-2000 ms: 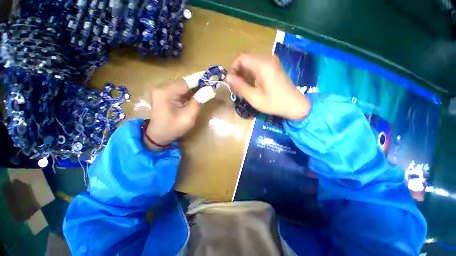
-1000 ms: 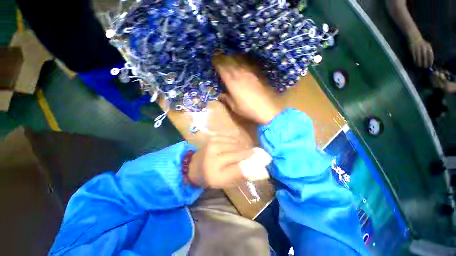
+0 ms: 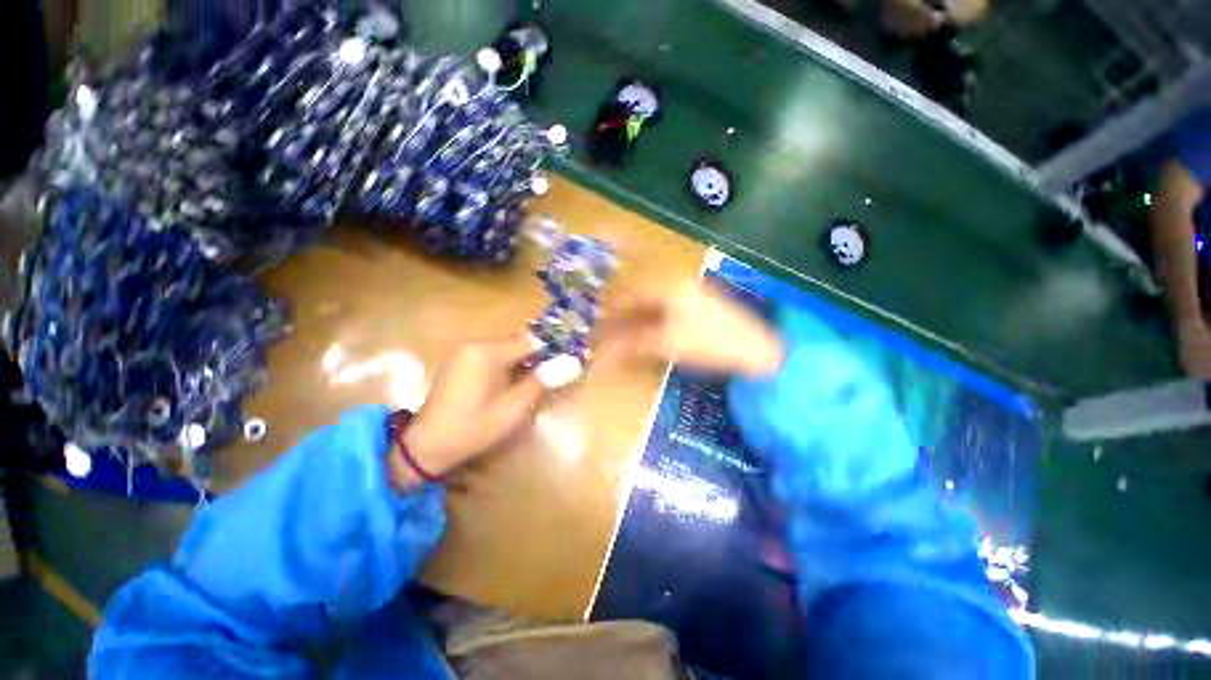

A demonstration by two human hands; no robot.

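My left hand (image 3: 472, 409), with a white finger cot on a fingertip, holds the lower end of a board strip (image 3: 574, 292) over the tan board (image 3: 465, 525). The strip is a short chain of blue ring boards with pale components and is somewhat blurred. My right hand (image 3: 711, 326) is blurred just right of the strip, its fingers pointing toward it. Whether it touches or holds anything cannot be told. The large pile of wired boards (image 3: 146, 319) lies on the left and far side, with thin wires and white discs at its edges.
The green conveyor (image 3: 784, 160) runs beyond the bench with several round black units, one (image 3: 846, 242) near the poster sheet. The dark blue poster sheet (image 3: 691, 531) lies on the right under my right arm. Another person's arm (image 3: 1179, 266) shows at the far right.
The view has turned back. My right hand has come away from the pile to the open board. My left hand now has a board strip, which was not visible in it one second ago.
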